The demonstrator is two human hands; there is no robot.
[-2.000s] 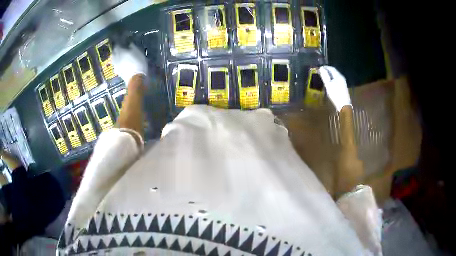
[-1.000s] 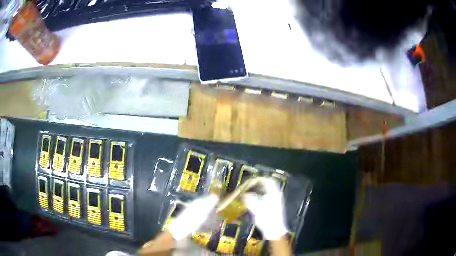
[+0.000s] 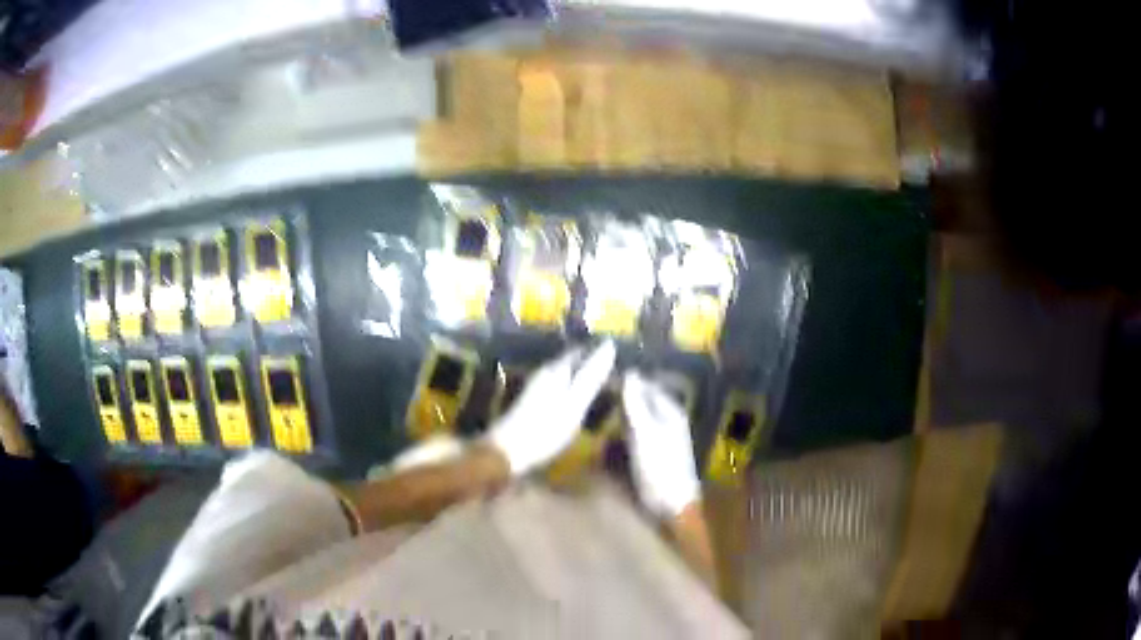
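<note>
A clear plastic tray holds yellow keypad phones in two rows in front of me. Glare whitens the upper row; its far right pocket holds no phone. A lower-row phone sits at the right end and another at the left. My gloved left hand reaches over the lower row from the left. My gloved right hand is just right of it, over the same row. A yellow phone with a dark screen shows between them. Blur hides whether either hand grips it.
A second tray of yellow phones lies at the left. Brown cardboard runs along the bench back, with clear plastic sheets left of it. An open carton with ribbed plastic is at lower right. Part of a person shows at far left.
The view has tilted down since one second ago. The phone held up between my hands then is no longer seen raised; both hands are now low over the lower row.
</note>
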